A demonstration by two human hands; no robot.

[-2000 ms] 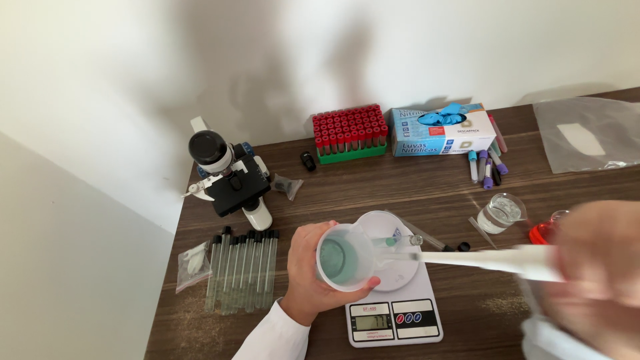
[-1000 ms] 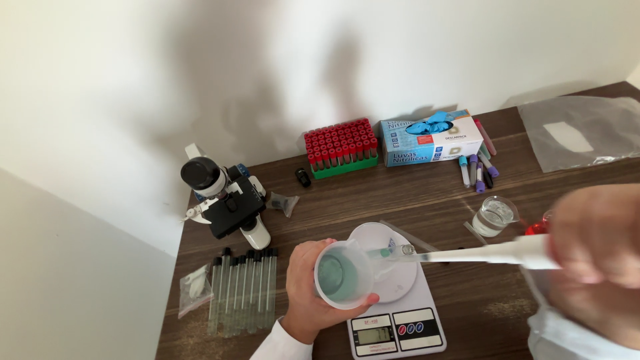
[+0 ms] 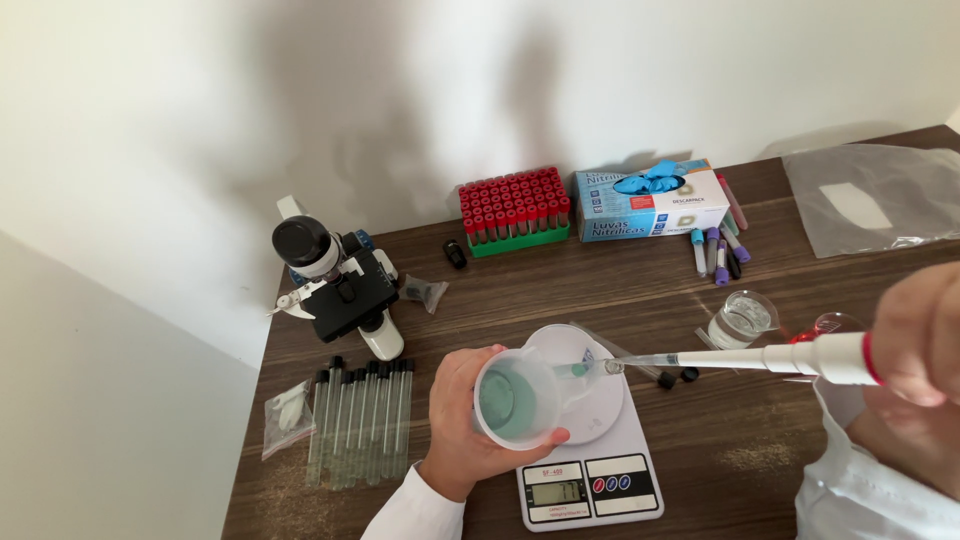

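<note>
My left hand (image 3: 461,427) grips a translucent plastic cup (image 3: 517,401) with pale green liquid inside, tilted over the left part of a white digital kitchen scale (image 3: 649,450). In my right hand (image 3: 919,334) is a white pipette (image 3: 787,356), held nearly level. Its clear tip points left, at the mouth of a small glass flask (image 3: 585,375) that lies or is held just right of the cup, over the scale's round pan; some green shows in it. How the flask is supported cannot be told. The scale's display is lit.
A microscope (image 3: 337,277) stands left, above capped glass test tubes (image 3: 364,424) and a small bag (image 3: 289,412). Behind are a rack of red-capped tubes (image 3: 517,210), a nitrile glove box (image 3: 652,202) and loose tubes (image 3: 716,255). A beaker (image 3: 742,319) and red liquid (image 3: 806,334) are right, near a plastic bag (image 3: 877,199).
The pipette tip, seen near the flask's mouth throughout, now lies slightly outside it. My left hand still holds the cup over the scale. The view has shifted a little.
</note>
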